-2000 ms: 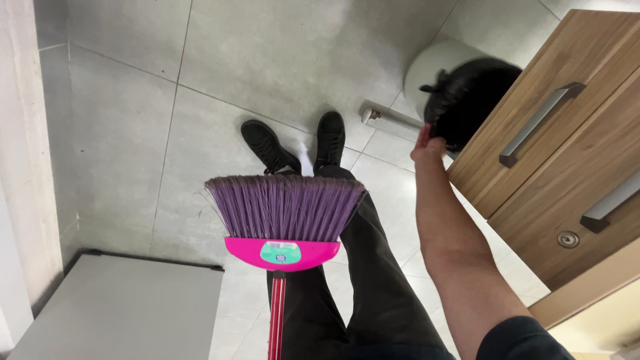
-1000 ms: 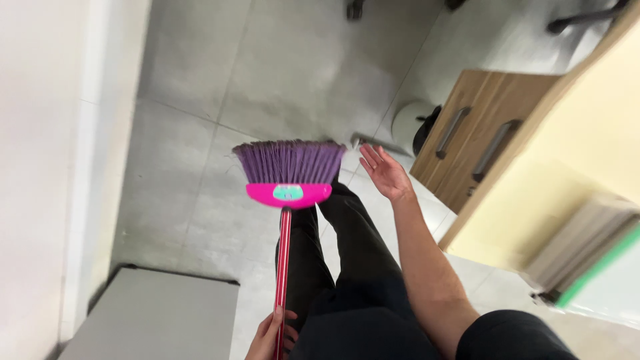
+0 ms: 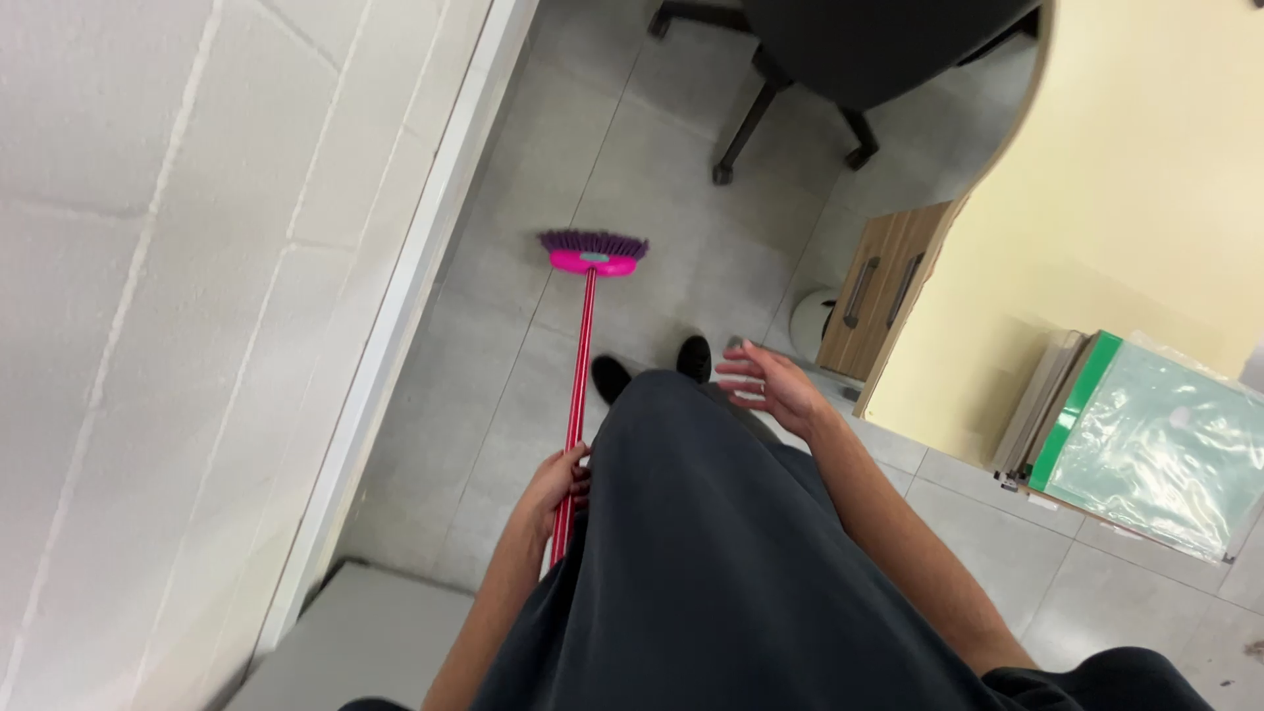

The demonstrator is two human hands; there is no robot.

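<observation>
My left hand (image 3: 558, 486) is closed around the red striped handle of a broom (image 3: 583, 365), low beside my dark shirt. The broom's pink head with purple bristles lies farther out, at or close above the grey tiled floor; contact is not certain. The handle's lower end is hidden behind my forearm and shirt. My right hand (image 3: 775, 383) holds nothing, its fingers apart, over the floor between my black shoes and the wooden drawer cabinet (image 3: 869, 296).
A white brick wall (image 3: 197, 247) runs along the left, with a grey box-like surface (image 3: 365, 642) at its foot. A black wheeled chair (image 3: 859, 49) stands ahead. At right are a cream desk (image 3: 1106, 217), green folders (image 3: 1165, 434) and a pale bin (image 3: 810, 321).
The broom head has moved away from me, down toward the floor. My right hand, at the bin two seconds ago, is now away from it. The view has shifted, showing the chair and more desk.
</observation>
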